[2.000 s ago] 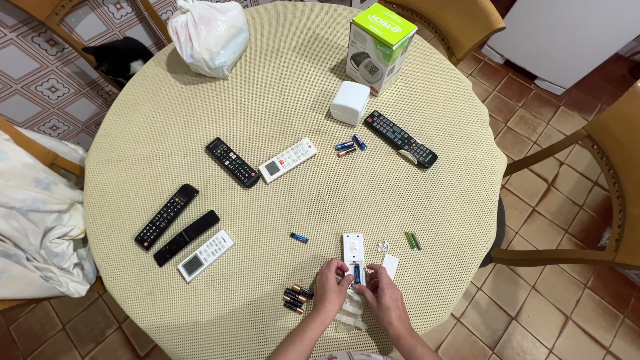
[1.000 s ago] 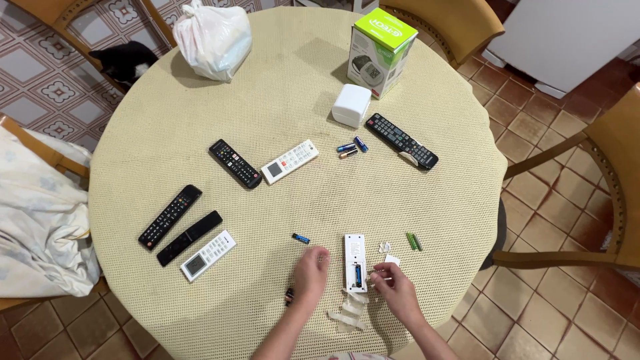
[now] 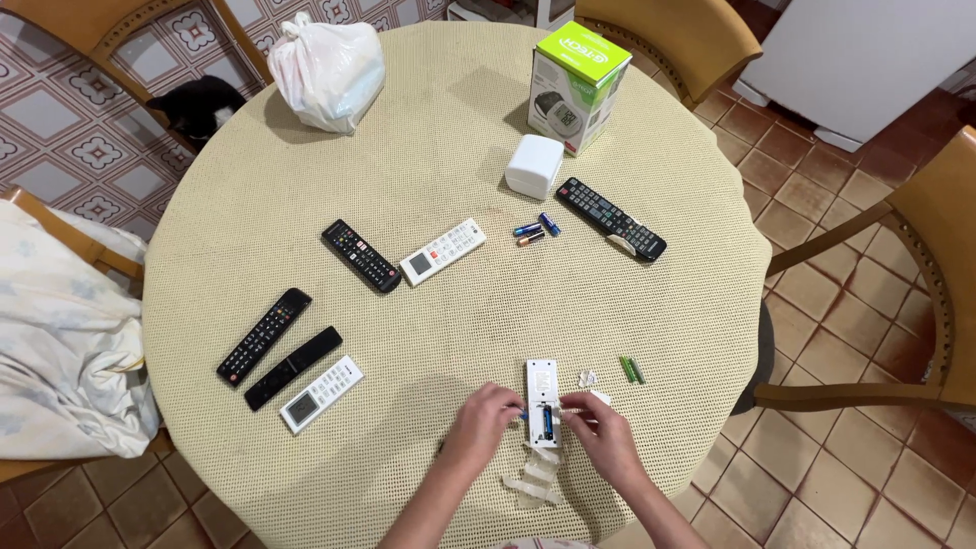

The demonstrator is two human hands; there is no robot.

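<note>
A white remote control (image 3: 542, 381) lies back side up near the table's front edge, its battery compartment uncovered with one blue battery (image 3: 547, 422) in it. My left hand (image 3: 488, 419) is at the remote's left side, a blue battery (image 3: 524, 414) pinched in its fingertips. At the right side is my right hand (image 3: 598, 427), its fingers slightly apart by the compartment; whether they hold anything is unclear. A white cover (image 3: 601, 397) lies partly hidden behind that hand. Torn clear tape (image 3: 534, 476) lies below the remote. Two green batteries (image 3: 632, 370) lie to the right, beside a small crumpled clear piece (image 3: 586, 378).
Several remotes lie left, including a white one (image 3: 321, 395) and a black one (image 3: 264, 336). Farther back are a white remote (image 3: 443, 252), a black remote (image 3: 611, 219), loose batteries (image 3: 527, 229), a white box (image 3: 534, 166), a G-Tech carton (image 3: 578, 88) and a plastic bag (image 3: 328, 72).
The blue battery that lay alone left of the remote is gone from that spot. My left hand has moved back beside the remote, holding a blue battery.
</note>
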